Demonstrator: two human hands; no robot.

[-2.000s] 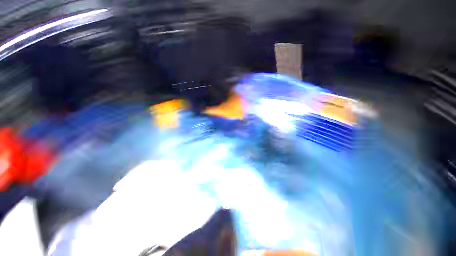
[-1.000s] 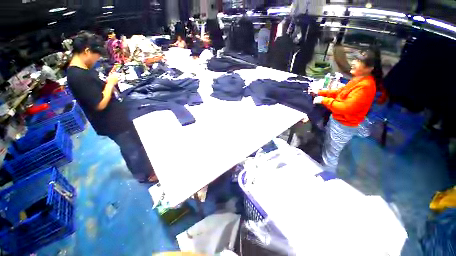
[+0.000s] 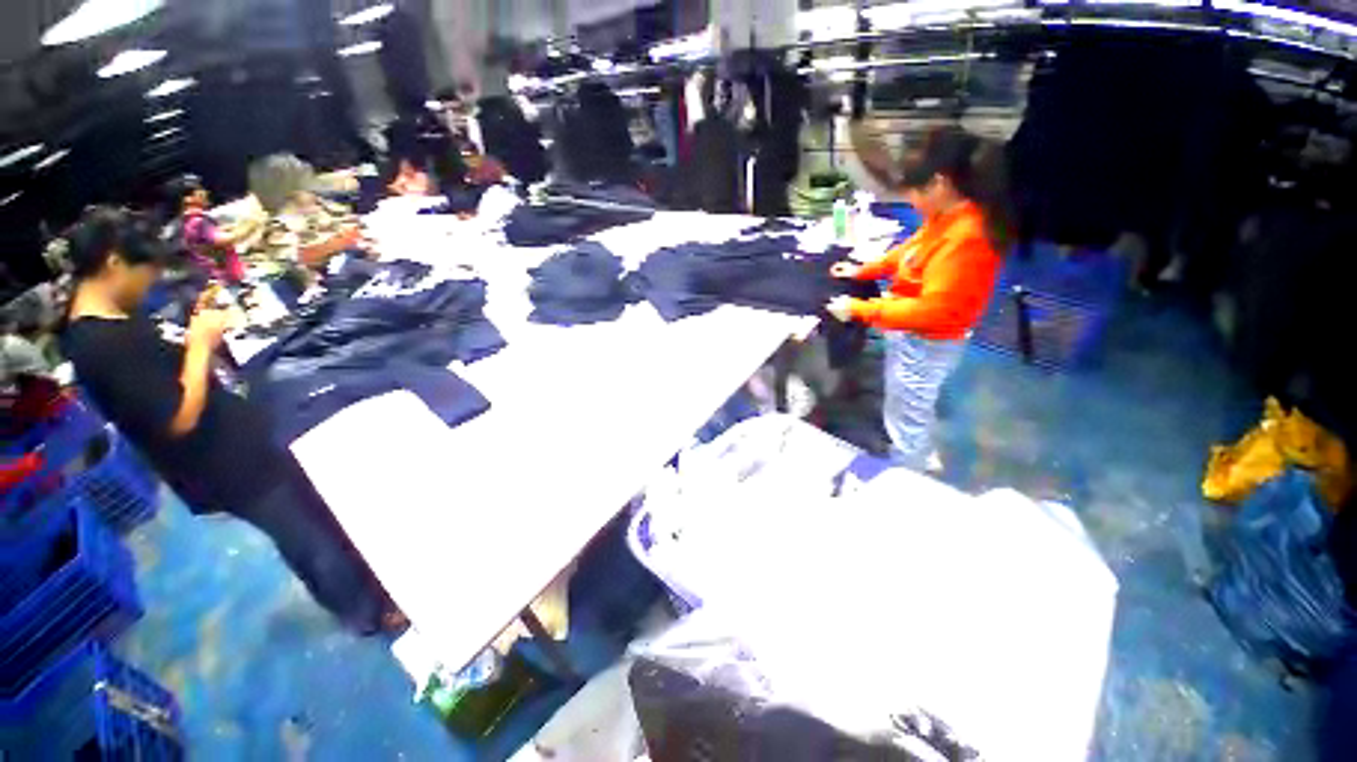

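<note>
Neither of my hands is in view. Nearest in front of me, a large heap of white plastic sheets (image 3: 923,596) lies over a blue-rimmed basket (image 3: 643,543), whose lower part is hidden. A dark, crinkled, shiny thing (image 3: 744,712) shows at the bottom edge, partly under clear plastic and cut off by the frame. Beyond is the long white-topped table (image 3: 491,506). Dark navy garments lie on it: one spread at the left (image 3: 372,335), a small bundle in the middle (image 3: 578,283) and one at the right (image 3: 714,279).
A person in black (image 3: 194,402) stands at the table's left side, a person in orange (image 3: 945,276) at its right. Blue crates (image 3: 67,596) stand at the far left. Yellow (image 3: 1280,450) and blue bags (image 3: 1280,566) lie on the floor at right. Garment racks stand behind.
The blurred view has steadied and then shifted to the right, so table and people sit further left. The dark shiny thing now shows at the bottom edge. The right person's head is lowered more.
</note>
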